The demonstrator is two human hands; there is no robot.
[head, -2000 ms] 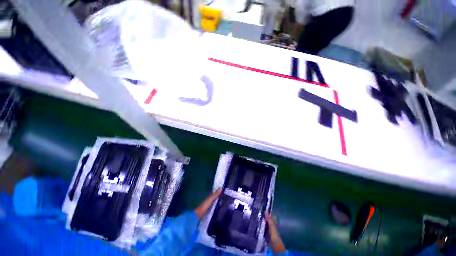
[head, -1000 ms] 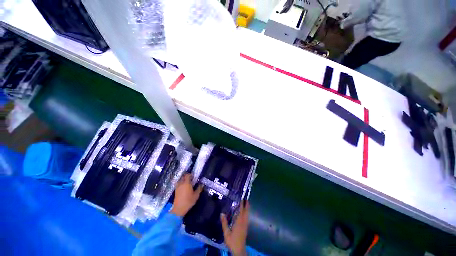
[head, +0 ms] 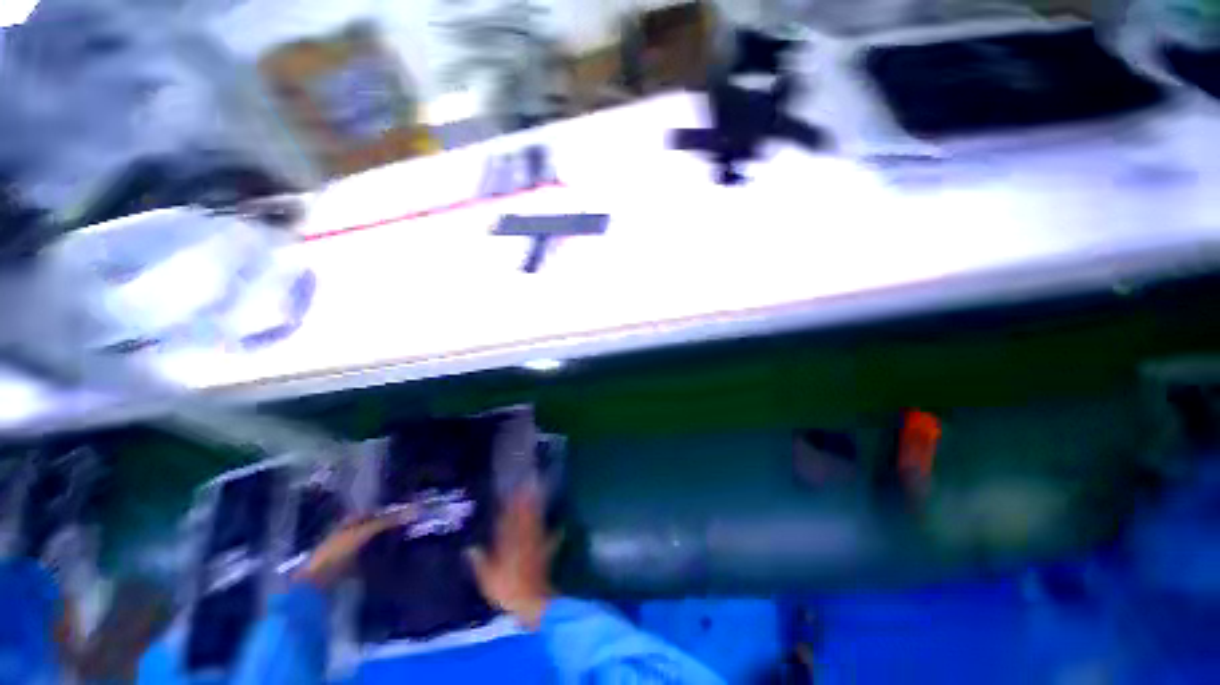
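Note:
The picture is blurred. A black plastic housing [head: 426, 575] with silver pieces near its middle lies on bubble wrap in front of me. My left hand [head: 351, 546] is at its left edge, fingers reaching onto it. My right hand [head: 519, 555] lies over its right side, fingers apart. Whether either hand grips is too blurred to tell for the left; the right looks flat. More wrapped housings [head: 230, 562] lie just to the left. The electric screwdriver with its orange rear [head: 919, 448] stands out on the green mat to the right, beside the dark screw dish [head: 824, 456].
A raised white shelf [head: 642, 288] crosses behind the green bench [head: 696, 402]. It holds a dark T-shaped part [head: 550, 228], a clear plastic bag [head: 174, 281] and a black panel [head: 1010, 80]. Blue sleeves of other people show at the far left and right edges.
The view has swung to the right. The housing has moved left against the wrapped stack. My right hand has moved from its lower edge up onto its right side.

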